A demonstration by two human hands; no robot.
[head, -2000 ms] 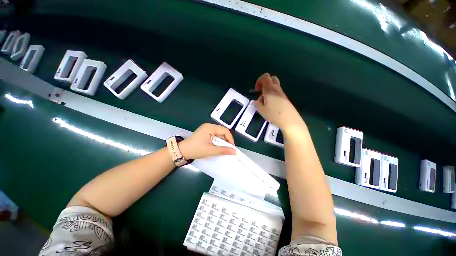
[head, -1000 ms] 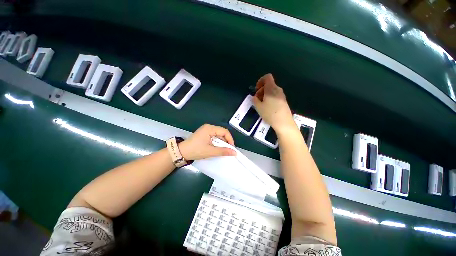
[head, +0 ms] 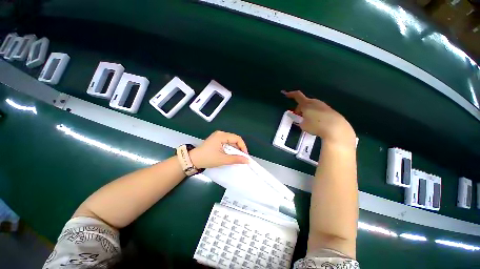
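My left hand (head: 222, 149) pinches a white label sheet (head: 247, 181), mostly blank backing, folded over above the bench. A stack of label sheets (head: 247, 239) lies below it, with rows of small grey-black marks. My right hand (head: 319, 120) is over the belt with its fingers apart, one stretched out to the left and another at the top edge of a white window box (head: 286, 134). No label shows at its fingertips. A second window box (head: 307, 147) stands beside it, partly hidden by my right hand and forearm.
More white window boxes (head: 211, 101) lie on the dark green conveyor belt (head: 237, 68) to the left, others (head: 399, 167) to the right. A pale guide rail (head: 121, 124) runs between belt and green bench.
The boxes have moved right along the belt. My right hand has moved right and slightly down, and its fingers have spread. My left hand and the sheet have stayed in place.
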